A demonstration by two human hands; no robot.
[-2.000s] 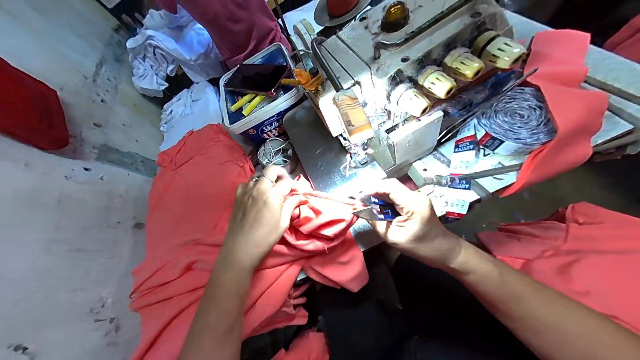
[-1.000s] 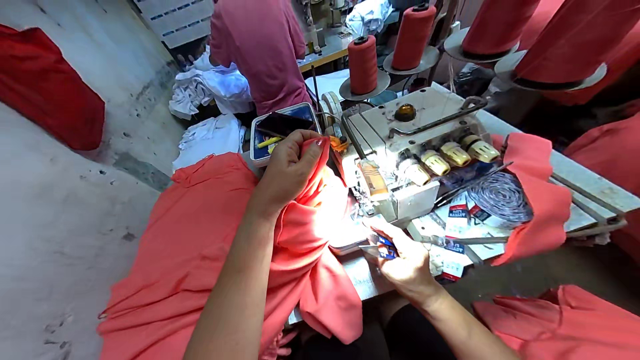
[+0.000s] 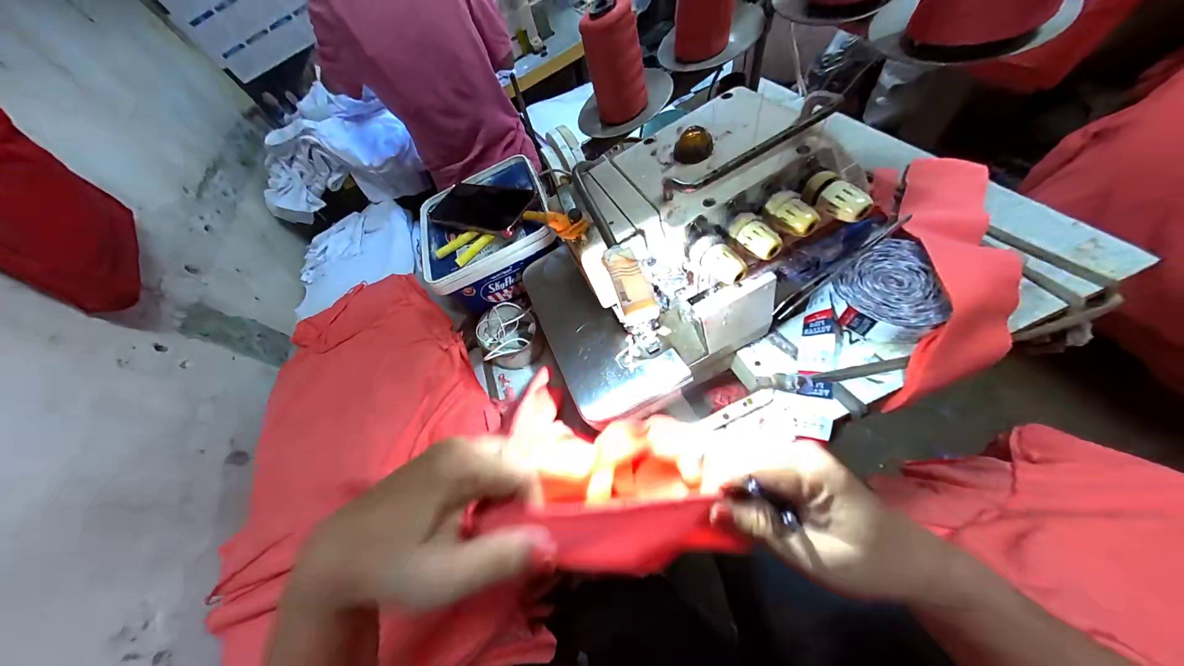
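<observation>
Both hands hold a coral-red piece of fabric [image 3: 629,532] stretched between them, in front of an overlock sewing machine [image 3: 721,203]. My left hand [image 3: 425,527] pinches its left part, blurred. My right hand [image 3: 814,509] grips the fabric's right part and also has a small dark tool [image 3: 768,499] in its palm, which looks like thread snips. Strong lamp light washes out the cloth's upper folds. Beyond the hands lies the machine's metal bed plate [image 3: 592,351], with the presser foot [image 3: 643,344] over it. More coral fabric [image 3: 361,416] hangs at the left.
A plastic tub [image 3: 490,282] holds a phone [image 3: 483,207] and yellow items. Thread cones [image 3: 614,65] stand behind the machine. A coiled grey strip [image 3: 890,287], labels [image 3: 814,384] and a coral strip [image 3: 962,268] lie at the right. A person in a pink shirt [image 3: 425,74] is behind; a wall [image 3: 139,444] borders the left.
My left hand has come down from its raised place near the tub. Both hands now stretch the fabric between them; the blades that showed at the cloth no longer show clearly.
</observation>
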